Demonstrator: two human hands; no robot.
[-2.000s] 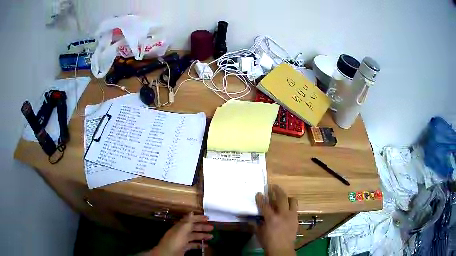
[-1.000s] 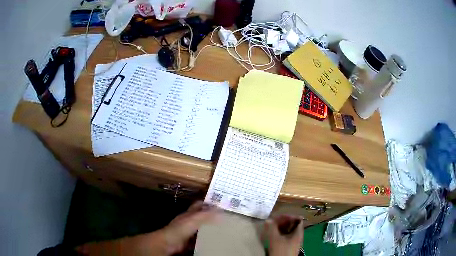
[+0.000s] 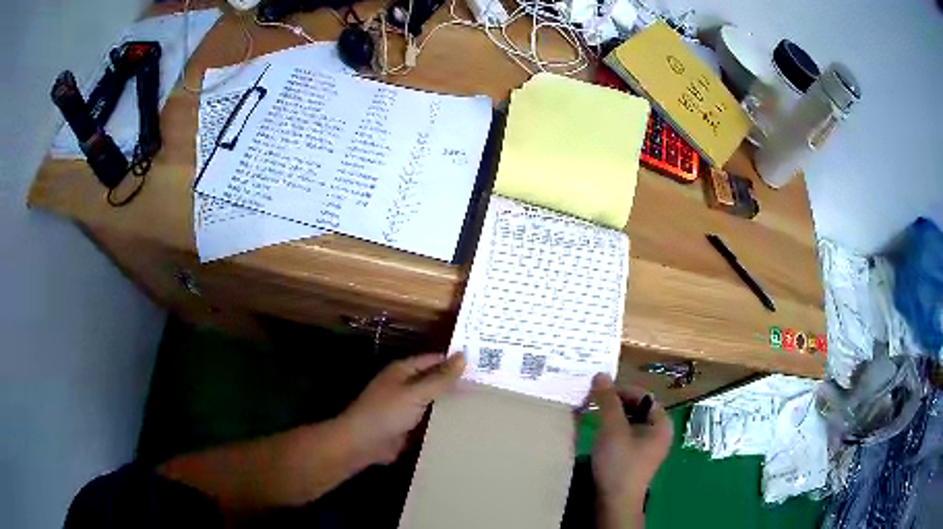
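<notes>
A form pad (image 3: pixel 546 300) with a printed grid and square codes hangs over the desk's front edge, its yellow cover (image 3: pixel 574 148) folded back on the desktop. A grey-beige board or backing flap (image 3: pixel 491 460) extends below the form toward me. My left hand (image 3: pixel 398 403) grips the form's lower left corner. My right hand (image 3: pixel 629 439) is at its lower right corner, thumb on the edge, with a dark pen (image 3: pixel 643 409) in the fingers. A printed list (image 3: pixel 341 155) with a tick column lies on a clipboard to the left.
A black pen (image 3: pixel 740 273), a small brown-orange box (image 3: pixel 731 193), a red calculator (image 3: pixel 670 148) and a yellow booklet (image 3: pixel 682 91) lie right of the pad. Bottles (image 3: pixel 809 126) stand behind. White cables (image 3: pixel 533 39) tangle at the back. A black folding grip (image 3: pixel 109 124) lies far left.
The blank white sheet seen first no longer covers the form; the printed grid shows. The beige flap has come out below it. Both hands now hold the lower corners, and the view has tilted down.
</notes>
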